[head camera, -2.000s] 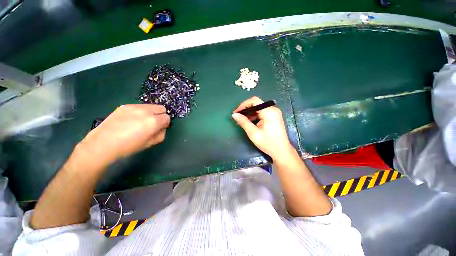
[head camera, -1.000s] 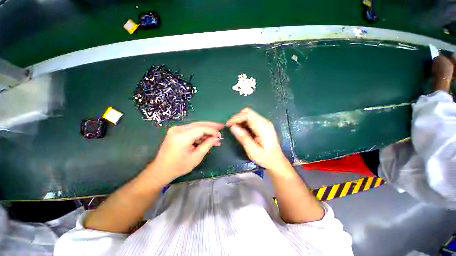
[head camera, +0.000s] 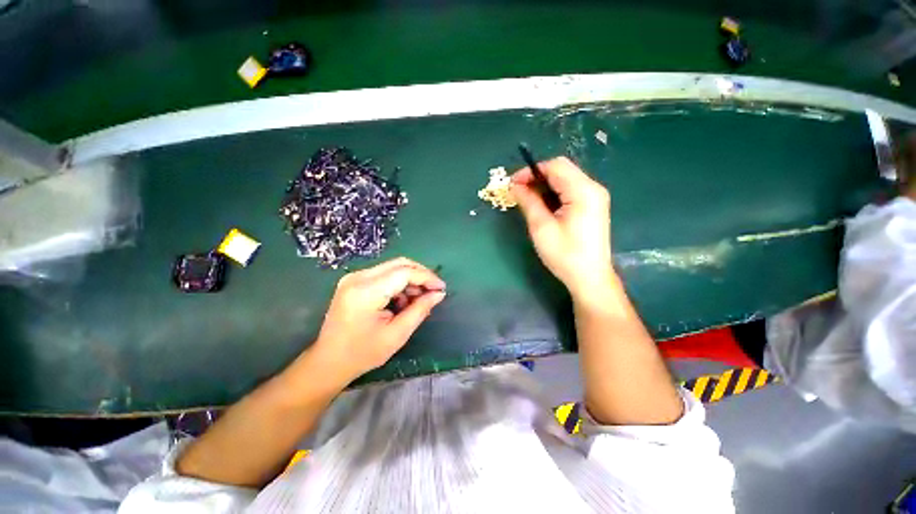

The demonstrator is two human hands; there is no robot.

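My right hand (head camera: 567, 216) holds slim black tweezers (head camera: 535, 171), with its fingertips at the right side of the small heap of white parts (head camera: 495, 191). My left hand (head camera: 377, 311) is pinched on a tiny dark leaded component (head camera: 438, 269) near the bench's front edge; only a thin bit shows at the fingertips. A large heap of dark leaded components (head camera: 344, 208) lies left of centre. A black housing (head camera: 198, 271) with a white-and-yellow battery (head camera: 239, 247) beside it lies left of that heap.
A white rail (head camera: 402, 99) runs behind the green bench (head camera: 131, 341). Beyond it, the belt carries dark housings (head camera: 289, 59) with batteries. A pale scrap (head camera: 601, 137) lies near the rail. Another worker's sleeve (head camera: 874, 291) is at the right edge.
My right hand has moved from beside my left hand, up and right to the white heap. My left hand came from the dark heap earlier and now stays low. The belt units have shifted slightly.
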